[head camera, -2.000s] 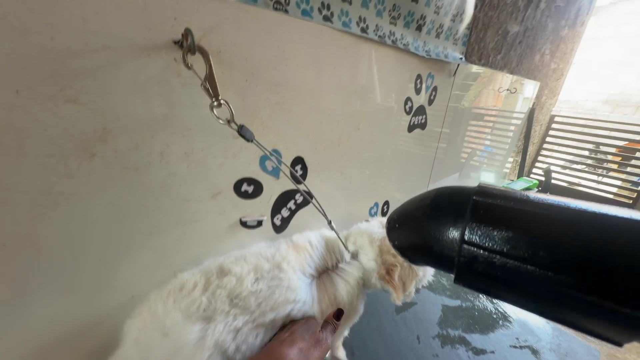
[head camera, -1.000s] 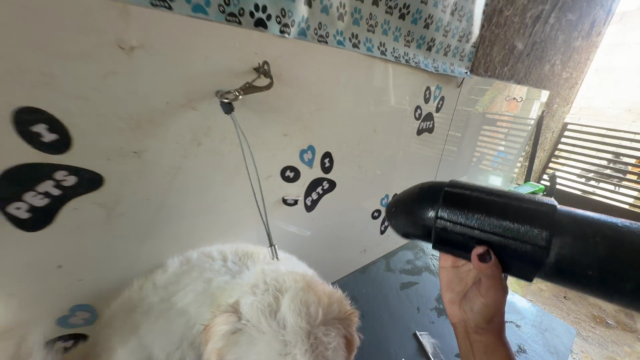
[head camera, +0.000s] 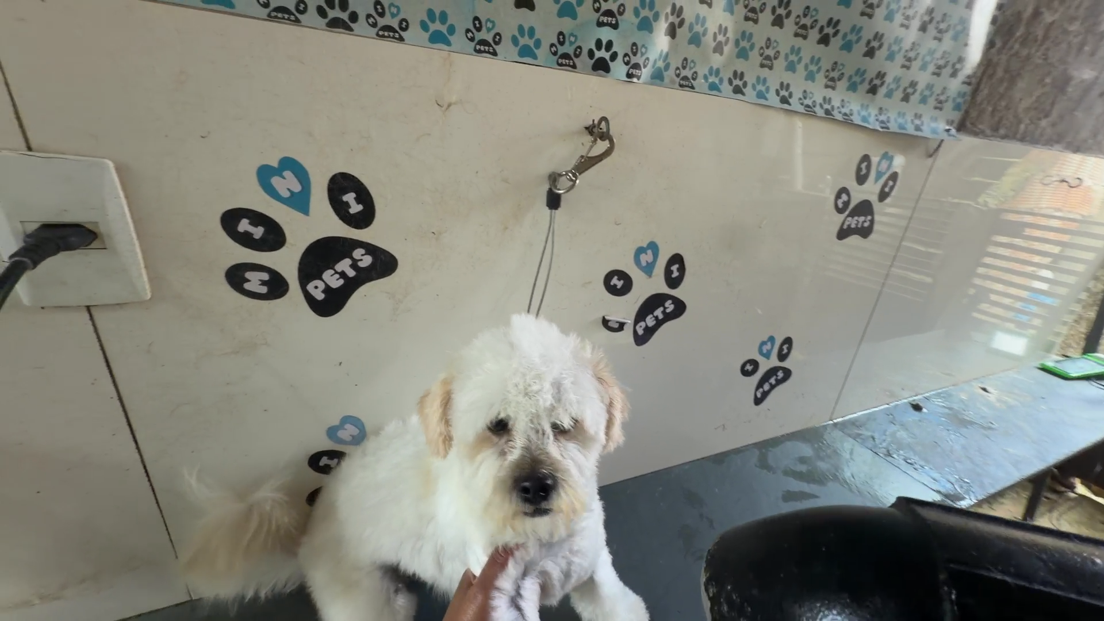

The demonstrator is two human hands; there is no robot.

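A white dog with tan ears (head camera: 526,431) faces me on the dark table, its body towards the left. A thin cable loop (head camera: 544,259) runs from behind its head up to a metal snap hook (head camera: 591,159) on the wall. My left hand (head camera: 483,586), partly cut off by the bottom edge, touches the dog's chest beside bunched pale, greyish material, either fur or cloth; its grip is unclear. The black dryer nozzle or tube (head camera: 845,561) fills the lower right corner. My right hand is out of view.
The tiled wall (head camera: 448,224) bears paw-print decals behind the dog. At far left, a black plug sits in a white wall socket (head camera: 78,190). A dark tabletop (head camera: 802,466) with wet patches extends right, where a green-edged flat object (head camera: 1074,366) lies.
The dog's head has lifted from its lowered pose and faces me. A hand seen under the black tube one second ago is no longer visible there. The view has shifted left.
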